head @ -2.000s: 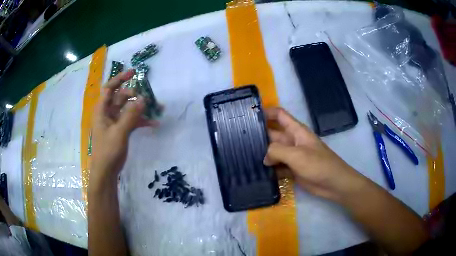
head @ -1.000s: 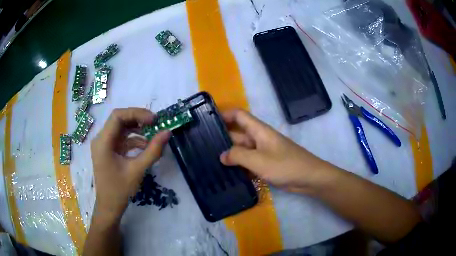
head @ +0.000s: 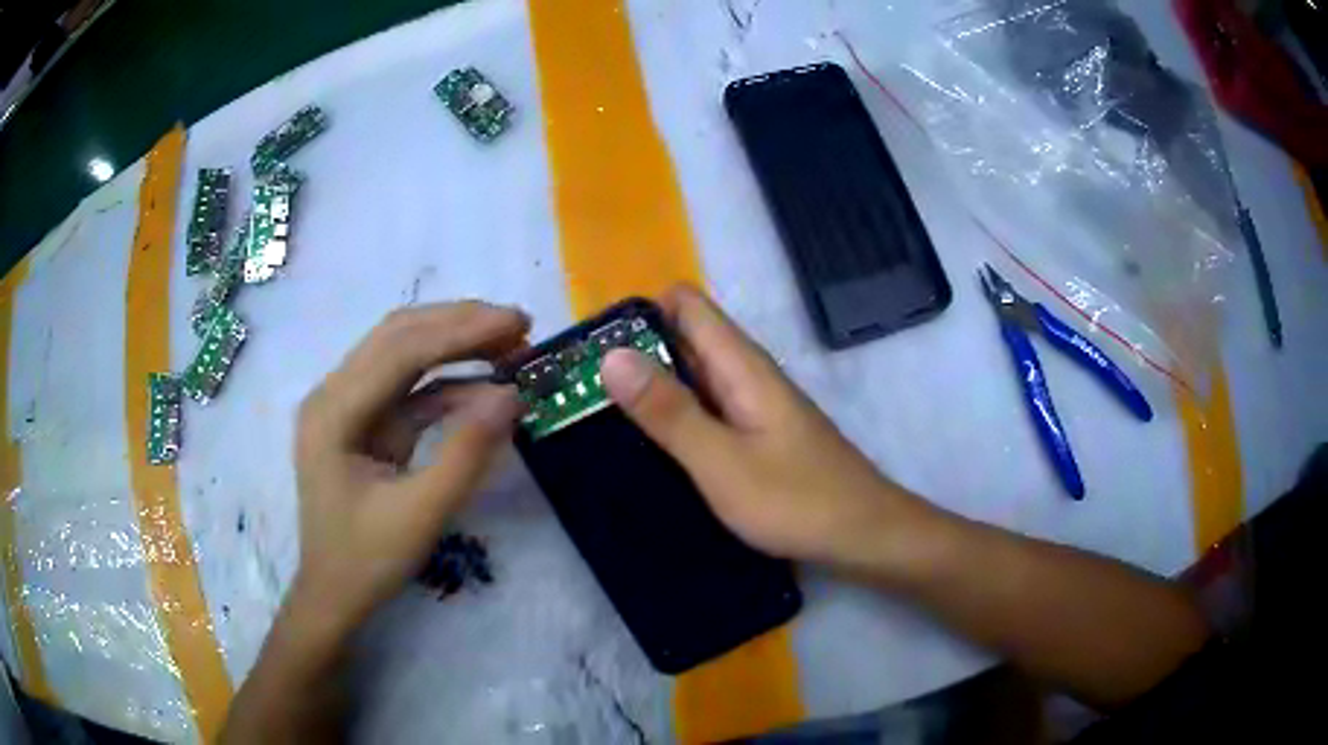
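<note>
A black case shell (head: 663, 539) lies tilted in front of me, open side up. A green circuit board (head: 575, 381) sits across its far end. My right hand (head: 743, 422) grips the shell's right side, its thumb pressing on the board's right part. My left hand (head: 415, 422) is at the shell's upper left corner, fingers bent at the board's left end; whether they pinch the board or the shell edge is hard to tell. A pile of small black parts (head: 457, 565) is partly hidden behind my left hand.
Several loose circuit boards (head: 271, 226) lie at the left, one more (head: 473, 104) near the top. Another black shell (head: 838, 204), blue-handled cutters (head: 1041, 371), a clear zip bag (head: 1085, 175) and a thin dark tool (head: 1260, 277) are at the right.
My left hand has brought a circuit board from the left to the shell, where it now lies across the far end. My right thumb has moved up onto the board.
</note>
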